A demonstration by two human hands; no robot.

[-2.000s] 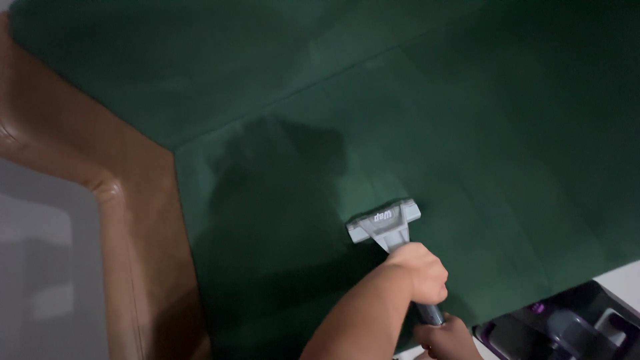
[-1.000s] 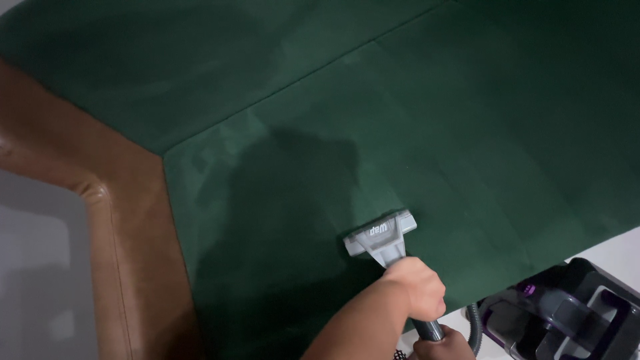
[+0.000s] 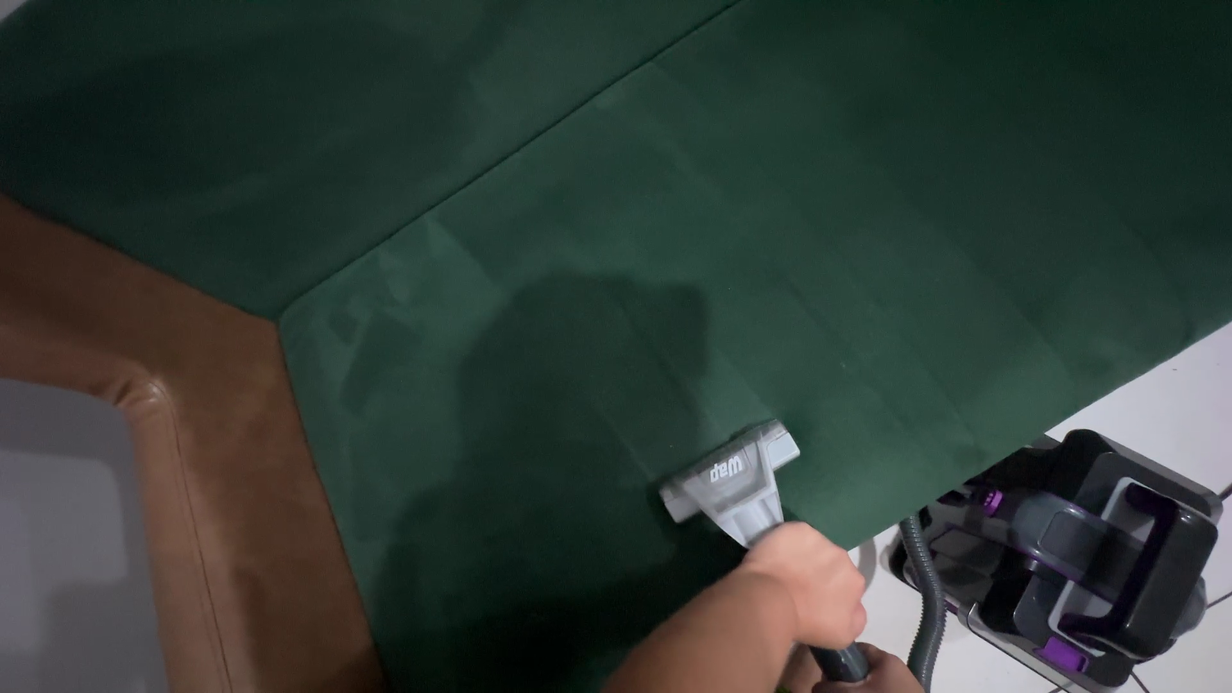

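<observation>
A grey plastic upholstery nozzle (image 3: 731, 481) marked Wap lies with its wide head against the green fabric sofa seat (image 3: 818, 318). My left hand (image 3: 808, 582) is closed around its neck, just below the head. Lower down, my right hand (image 3: 871, 671) grips the dark tube of the same tool, partly cut off by the bottom edge of the view. The fingers of both hands are partly hidden. A dark shadow falls over the seat left of the nozzle.
A brown leather-like armrest (image 3: 241, 462) borders the seat at left, beside a green backrest (image 3: 241, 144). On the white tiled floor (image 3: 1145, 385) at lower right stands a black and purple cleaning machine (image 3: 1088, 568), with a grey corrugated hose (image 3: 926, 602) beside it.
The nozzle has shifted slightly away from the armrest toward the seat's front edge, both hands still on the tool. With the view shifted, more of the machine and hose shows.
</observation>
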